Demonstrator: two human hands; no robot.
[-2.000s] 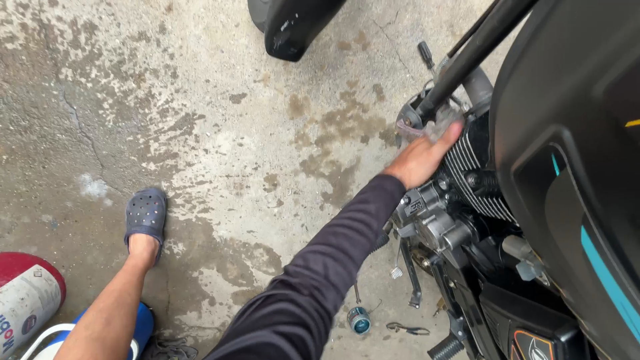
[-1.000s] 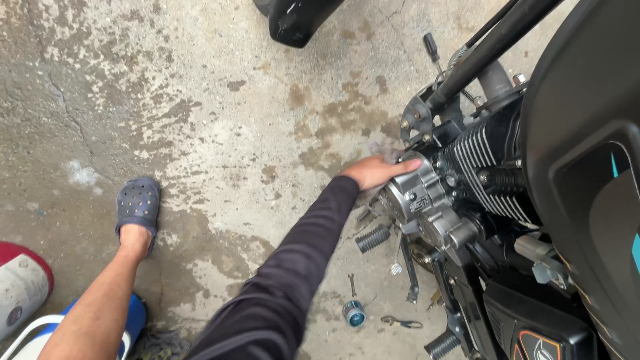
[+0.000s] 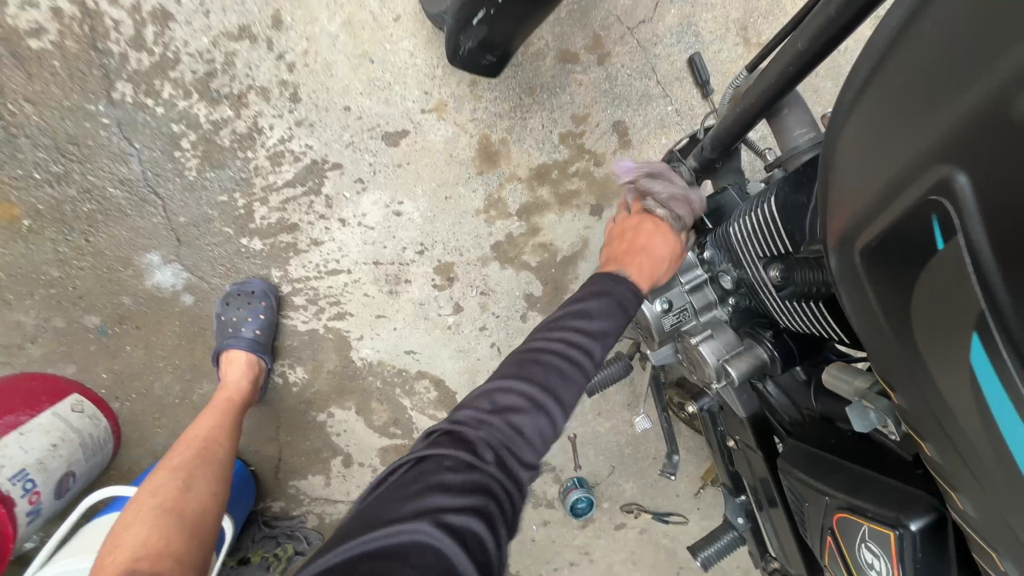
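Note:
My left hand, below a dark long sleeve, is closed on a crumpled, greyish-pink rag, blurred by motion. The rag is at the front of the motorcycle's engine, beside the black frame tube; whether it touches the metal is hard to tell. Just below the hand lies the silver engine side cover, with the finned cylinder to its right. The fingers are mostly hidden by the rag and the back of the hand. My right hand is out of view.
A wrench, an open jar of blue stuff and pliers lie on the concrete near the kickstand. A screwdriver is near the frame. Left are a clog-shod foot, a red drum and a blue-and-white container.
My left hand, with the rag, went from the cylinder's front down to the side cover, then back up toward the frame tube. The view has shifted slightly.

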